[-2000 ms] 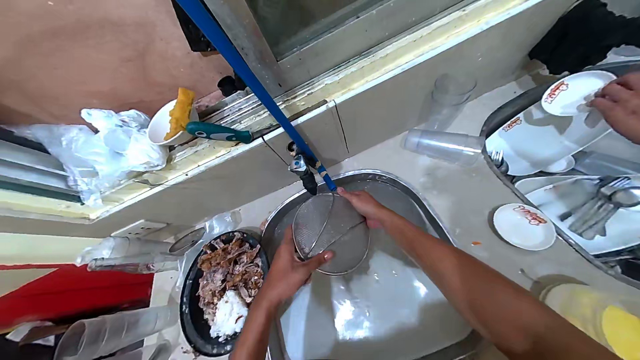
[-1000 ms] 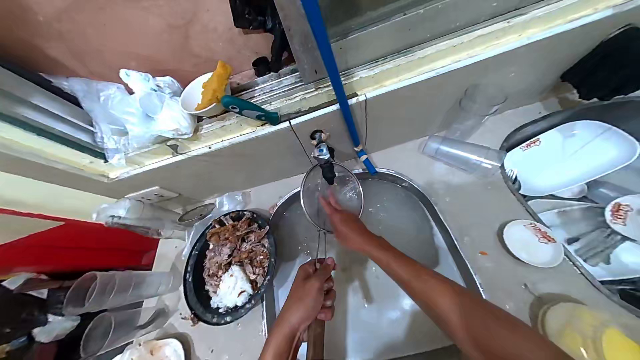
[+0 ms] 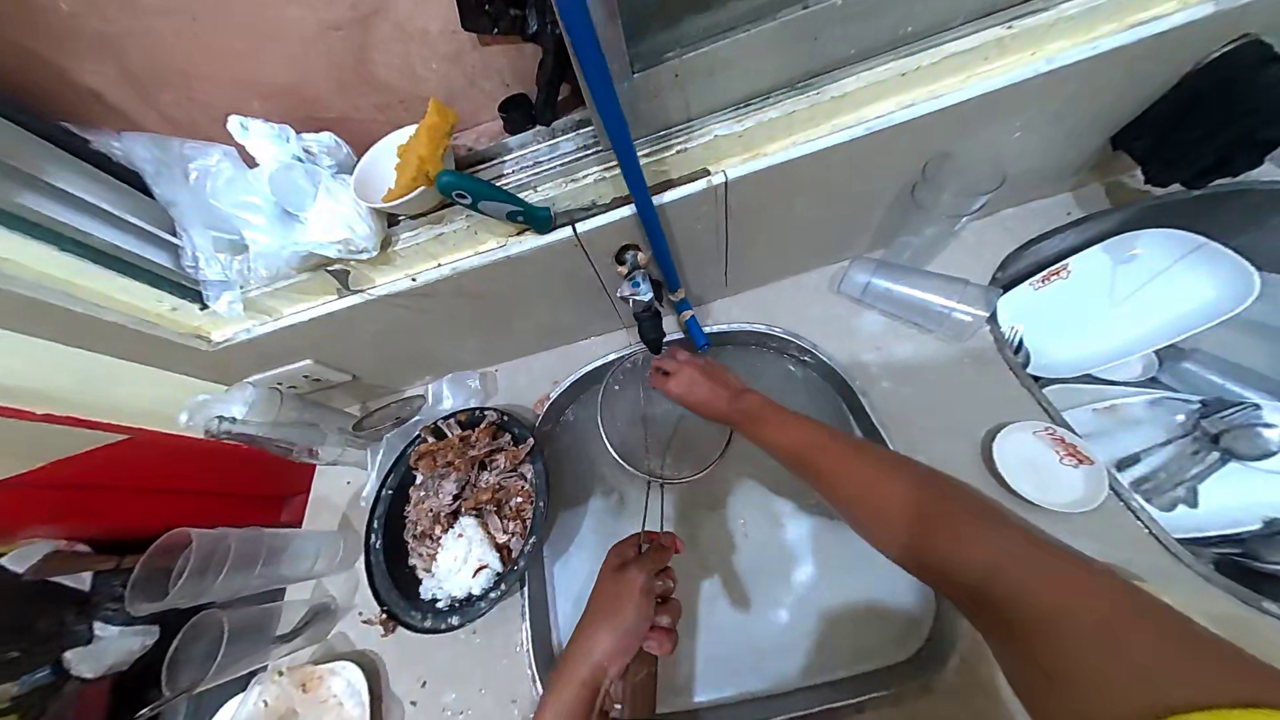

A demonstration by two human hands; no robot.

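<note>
My left hand [image 3: 635, 600] is closed around the wooden handle of a round wire-mesh strainer [image 3: 660, 425], held over the stainless steel sink [image 3: 790, 590]. My right hand [image 3: 700, 385] is at the strainer's far upper rim, just below the small faucet [image 3: 640, 290]; its fingers are bent, and whether they grip the rim is unclear. Cloudy water stands in the sink. Left of it, a black bowl [image 3: 380, 550] holds meat scraps and white rice. A blue pipe [image 3: 640, 180] runs down beside the faucet, its end above the sink's back rim.
Clear plastic cups [image 3: 915, 297] lie behind the sink to the right. A small white saucer [image 3: 1050, 466] and a tub of white plates [image 3: 1130, 300] and cutlery are at the right. More cups [image 3: 240, 565] lie left. On the ledge are a green-handled tool [image 3: 495, 203] and plastic bags [image 3: 290, 200].
Two seconds ago both hands were at the strainer's mesh and rim. My left hand now holds its handle, and the strainer lies below the faucet. My right hand has moved up toward the faucet since one second ago.
</note>
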